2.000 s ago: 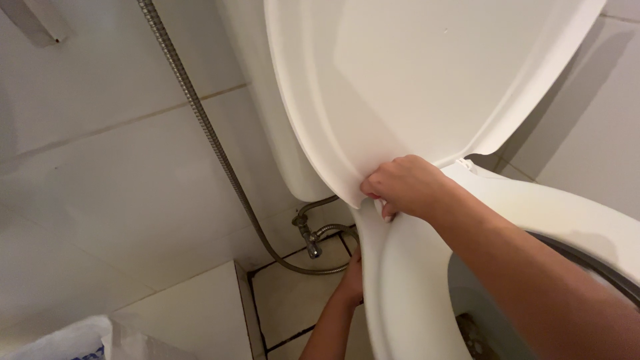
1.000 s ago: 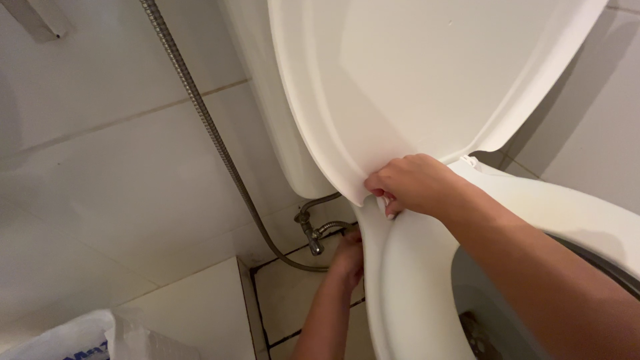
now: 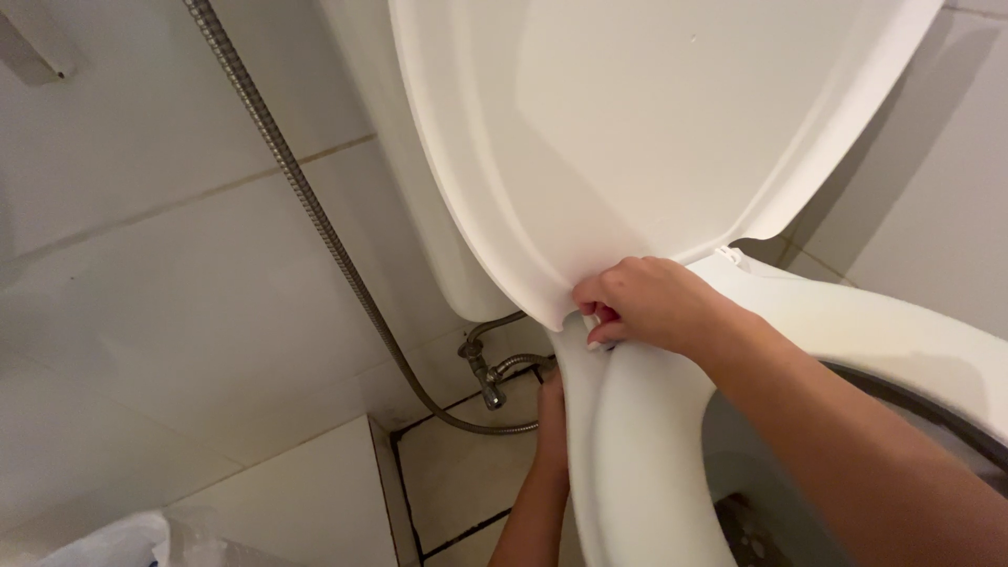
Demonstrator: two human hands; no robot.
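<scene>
The white toilet lid (image 3: 669, 118) stands raised above the white toilet seat (image 3: 646, 457). At the near-left hinge between them is my right hand (image 3: 642, 303), its fingers curled and touching the hinge area; what the fingertips grip is partly hidden. Another small white hinge part (image 3: 730, 254) shows at the far side of the seat. My left hand (image 3: 553, 398) reaches below the rim beside the toilet bowl, its fingers hidden behind the seat's edge. Close to it are a metal shut-off valve (image 3: 482, 374) and a braided hose.
A long flexible metal hose (image 3: 315, 205) hangs along the tiled wall (image 3: 157, 315) and curves behind my left wrist. The toilet tank (image 3: 409, 173) is behind the lid. A tiled ledge (image 3: 299, 488) and a white plastic bag (image 3: 118, 543) lie at the lower left.
My left hand shows more beside the rim one second ago and is now further behind it. My right hand stays at the hinge.
</scene>
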